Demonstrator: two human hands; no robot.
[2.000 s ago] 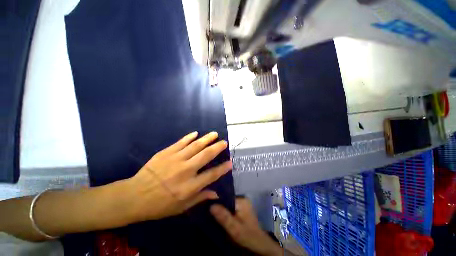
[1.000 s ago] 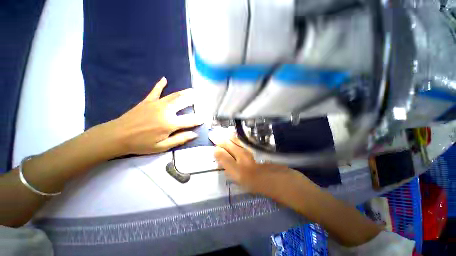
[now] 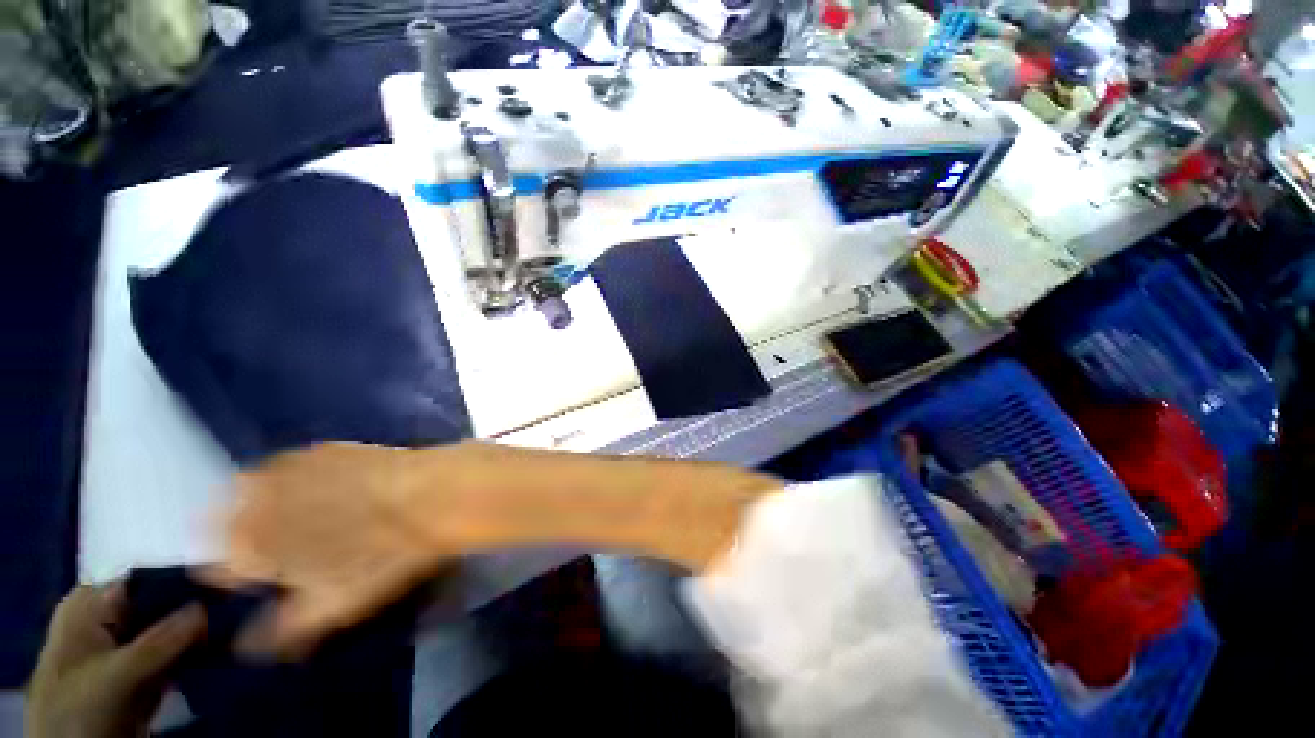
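Note:
A large navy garment panel [image 3: 310, 310] with a rounded far end lies left of the needle area and runs down towards the lap. My left hand [image 3: 108, 663] is at the lower left, holding a dark edge of navy cloth between thumb and fingers. My right hand [image 3: 325, 541] is blurred and reaches across to the left over the panel; its fingertips are by the same cloth, and whether they grip it I cannot tell. The white sewing machine [image 3: 620, 202] with blue stripe and JACK lettering stands beyond; the panel lies beside its presser foot.
A small navy piece [image 3: 681, 329] lies right of the needle. A phone [image 3: 887, 346] and red and yellow handles [image 3: 945, 268] lie on the right table edge. Blue crates [image 3: 995, 404] with red bags [image 3: 1110, 613] stand below. Dark cloth [image 3: 41, 361] lies far left.
The view has swung up, showing the whole machine. My right hand has moved from beside the needle across to the left. My left hand has moved to the lower left and now holds cloth.

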